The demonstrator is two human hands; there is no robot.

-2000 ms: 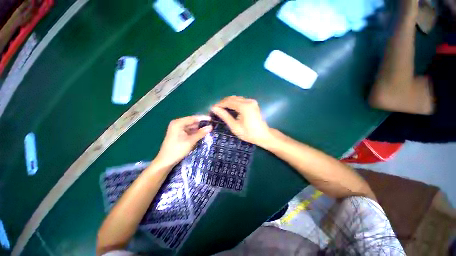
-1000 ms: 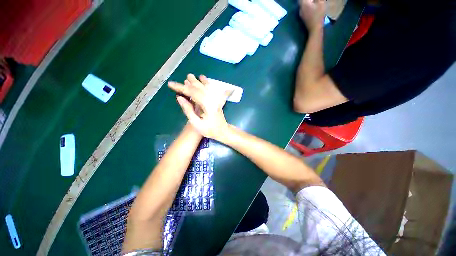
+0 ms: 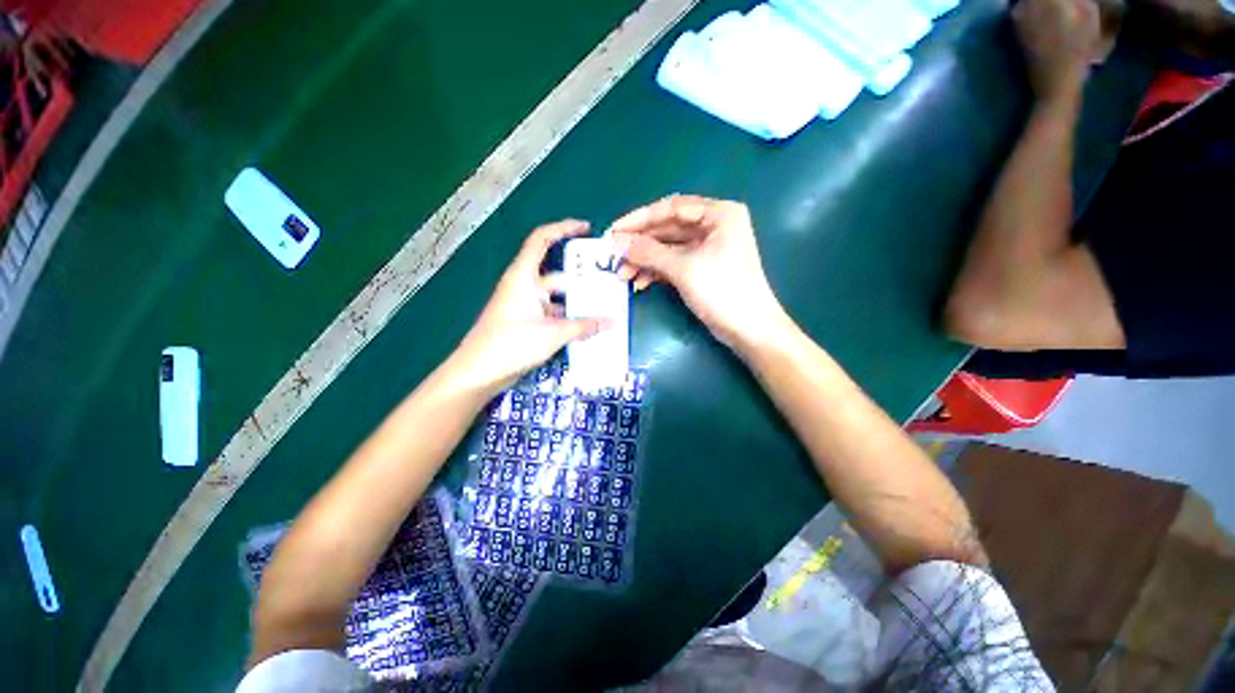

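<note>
A pale phone back cover [image 3: 597,339] is held upright in my left hand [image 3: 522,307], thumb across its face and fingers behind its left edge. My right hand [image 3: 694,257] pinches at the cover's top right corner, where a small dark lens piece [image 3: 610,263] shows partly; whether it touches the cover is hard to tell. Sheets of lens pieces [image 3: 558,474] with shiny clear edges overlap below my hands, partly under my left forearm.
A fanned pile of pale covers [image 3: 765,68] lies at the top. Covers with dark blocks [image 3: 180,406] lie on the belt, beyond the metal strip [image 3: 332,332]. A neighbour's arm [image 3: 1032,257] is at right, above a red stool [image 3: 1002,402] and a cardboard box [image 3: 1070,542].
The cover that lay near the pile is now in my left hand, closer to me. My crossed hands have separated, and my right hand is at the cover's top corner.
</note>
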